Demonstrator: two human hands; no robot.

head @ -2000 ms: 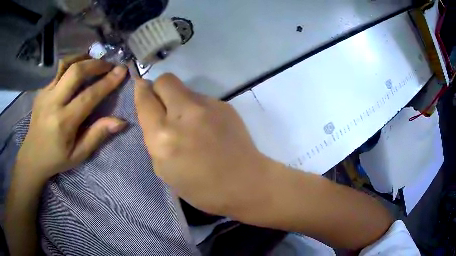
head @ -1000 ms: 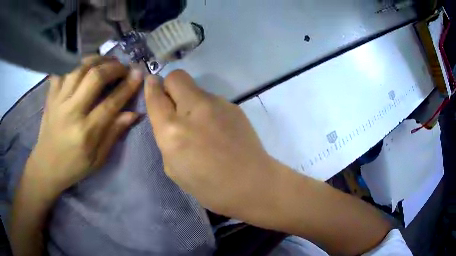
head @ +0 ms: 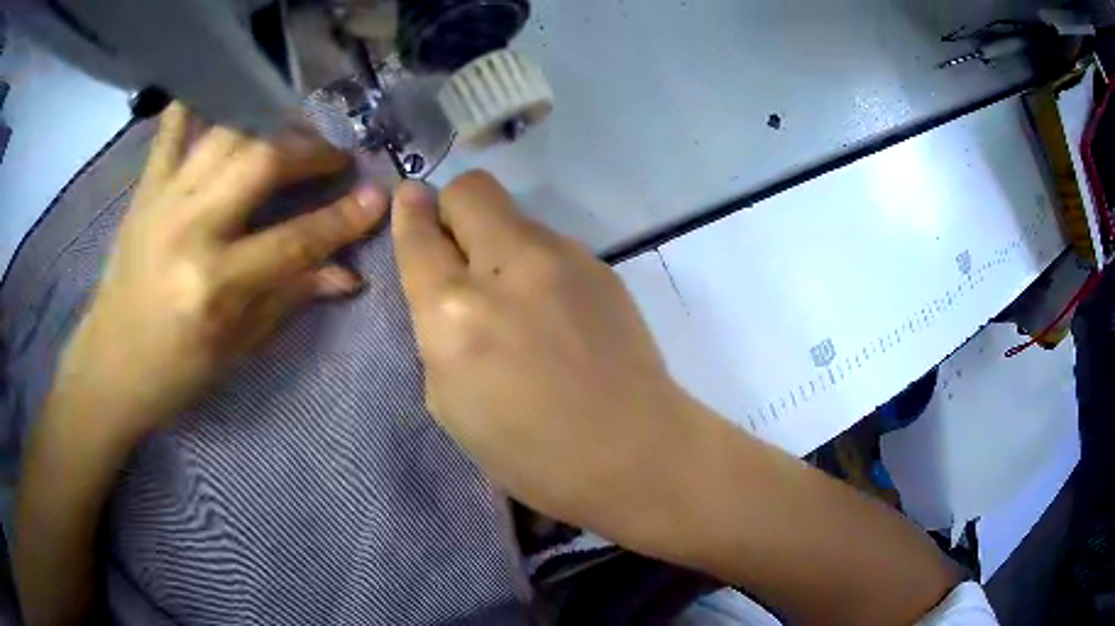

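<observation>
Grey, finely striped fabric [head: 330, 452] lies on the machine bed and runs down toward me. My left hand [head: 220, 269] rests on it with fingers spread, fingertips just left of the presser foot. My right hand [head: 526, 330] pinches the fabric's right edge between thumb and index finger, just below the foot. The shiny presser foot [head: 382, 126] stands at the fabric's top, with a small round screw on the metal beside it. The needle tip cannot be made out.
The grey machine head [head: 171, 61] hangs over the upper left. A white ribbed wheel [head: 499, 98] and a black round fitting [head: 462, 27] are right of the foot. A ruler scale [head: 893, 320] is printed on the white tabletop. White paper [head: 997, 428] and a red cord [head: 1058, 320] are at the right.
The machine parts, table and both hands appear farther right in the picture. More fabric shows at the left, beyond my left hand. My right hand keeps its pinch at the edge.
</observation>
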